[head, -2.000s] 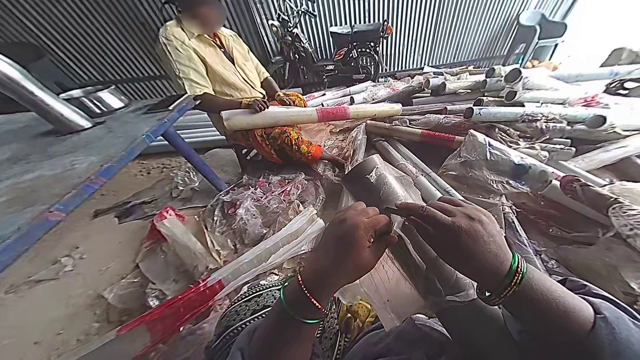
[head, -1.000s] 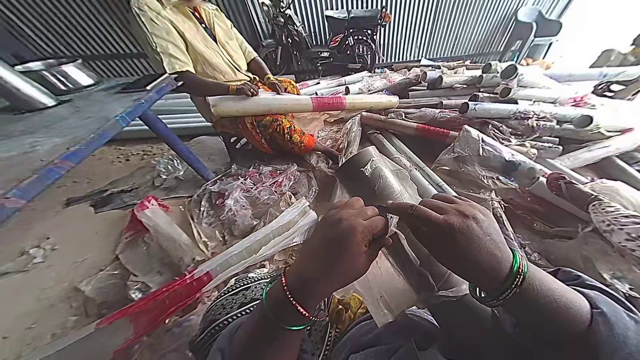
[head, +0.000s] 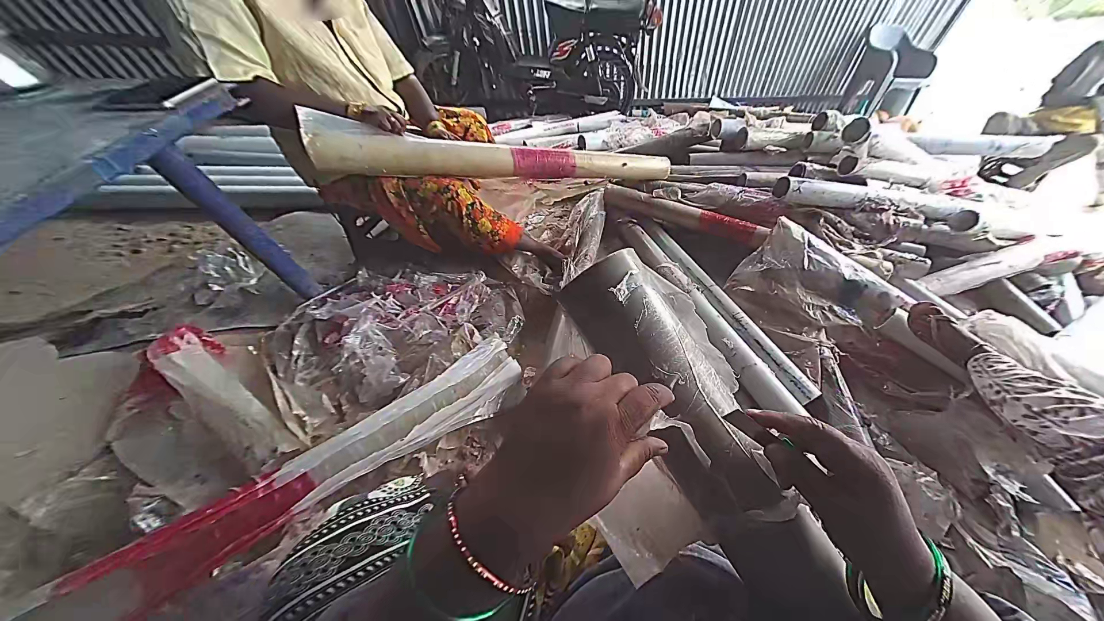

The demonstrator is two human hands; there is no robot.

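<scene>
A thick grey pipe, partly covered by torn clear plastic film, slants up from my lap. My left hand is on the near side of the pipe, fingers curled and thumb pointing right; whether film is pinched in it cannot be told. On the pipe's right side, my right hand touches the film's edge with its fingertips; its grip is partly hidden. A loose flap of film hangs below, between the hands. Bangles circle both wrists.
Opposite sits a person with a film-wrapped roll across the lap. A blue metal frame stands left. Crumpled plastic and a red-and-white film bundle lie nearby. Many pipes are heaped right, before a motorcycle.
My hands, close together on the pipe a second ago, are now farther apart, the right one lower and to the right. The other person still has the roll across the lap.
</scene>
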